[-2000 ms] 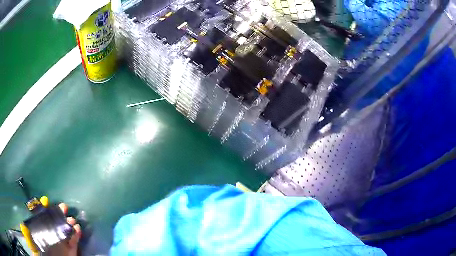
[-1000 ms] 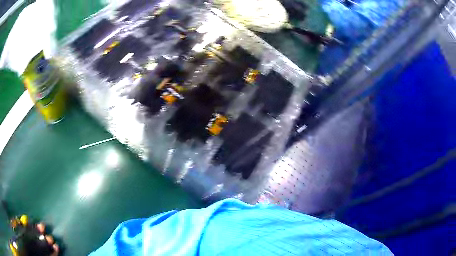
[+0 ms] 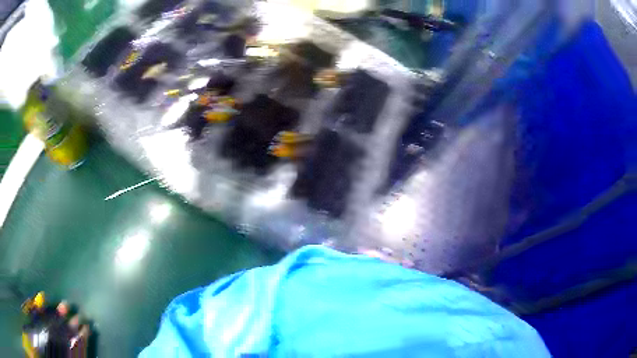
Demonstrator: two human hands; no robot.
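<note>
One of my hands [image 3: 75, 334], seemingly my left, is small, blurred and cut off at the lower left corner. Yellow finger cots and bare fingertips sit around a dark, shiny display module [image 3: 50, 341], which the hand holds. My right hand is not visible; a bright blue sleeve [image 3: 349, 308] fills the bottom middle. A stack of clear blister trays [image 3: 174, 150] lies across the upper middle, its top pockets holding dark modules [image 3: 328, 171] with gold patches.
A yellow can [image 3: 63, 143] with a white wipe [image 3: 28, 59] stands left of the trays. A thin white stick [image 3: 129, 189] lies on the green mat [image 3: 202, 241]. A dark slim item [image 3: 412, 19] is at the top. Dark blue cloth [image 3: 580, 133] is at the right.
The view has swung, shifting trays and can left and nearer the left edge. The hand with the module sits lower in the picture than two seconds ago, still holding it.
</note>
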